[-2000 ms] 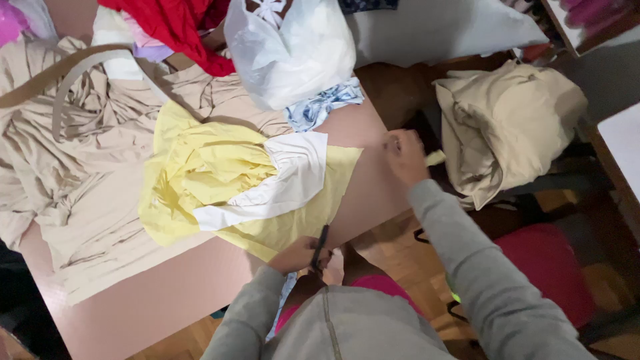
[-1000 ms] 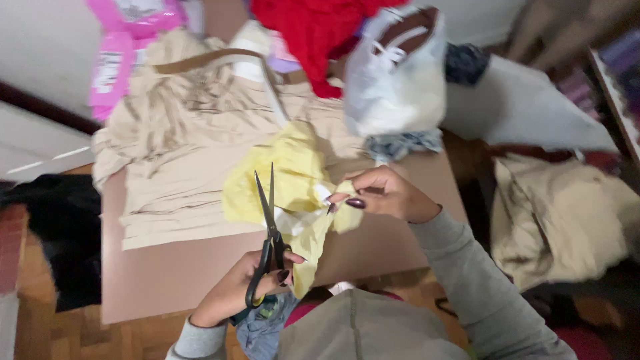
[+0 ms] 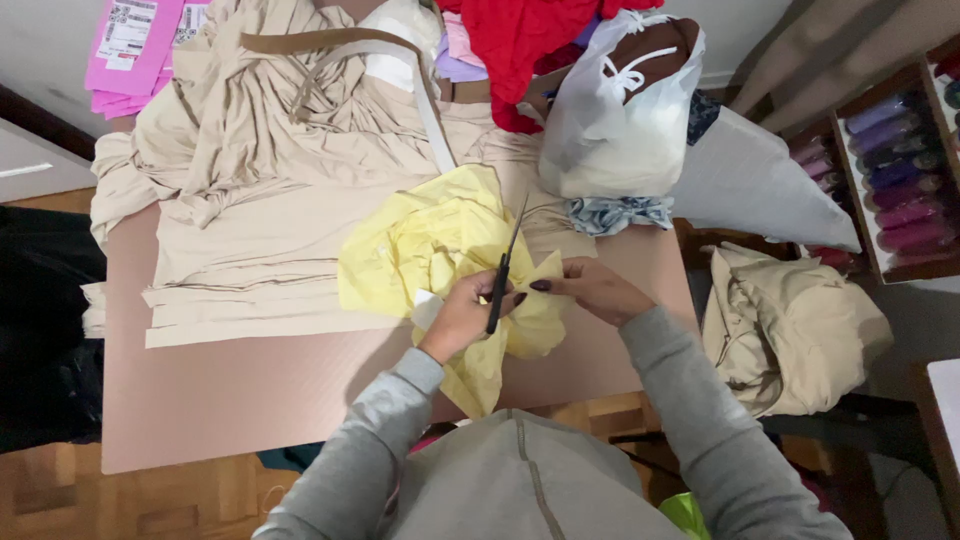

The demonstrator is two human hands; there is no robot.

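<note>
Black-handled scissors (image 3: 502, 281) are in my left hand (image 3: 472, 311), their blades pointing up and away from me over a bunched yellow cloth (image 3: 420, 240). The fingers of that hand also touch the cloth. My right hand (image 3: 600, 289) pinches a corner of the yellow cloth between thumb and finger, just right of the scissors. A small white part (image 3: 426, 307) of the piece shows beside my left hand. One end of the cloth hangs down near the table's front edge. Whether the blades are fully closed is hard to tell.
Beige fabric (image 3: 247, 225) spreads over the pink table (image 3: 240, 397). Behind lie a red cloth (image 3: 502, 52), a brown and white strip (image 3: 337, 37) and a filled white plastic bag (image 3: 615, 127), with blue patterned cloth (image 3: 619, 214) below it. Thread spools (image 3: 900, 202) and a beige bundle (image 3: 795, 330) are at right.
The yellow cloth, spread on the table two seconds ago, is now lifted and bunched in my hands. The scissors, spread open one second ago, now have their blades close together. The view has shifted.
</note>
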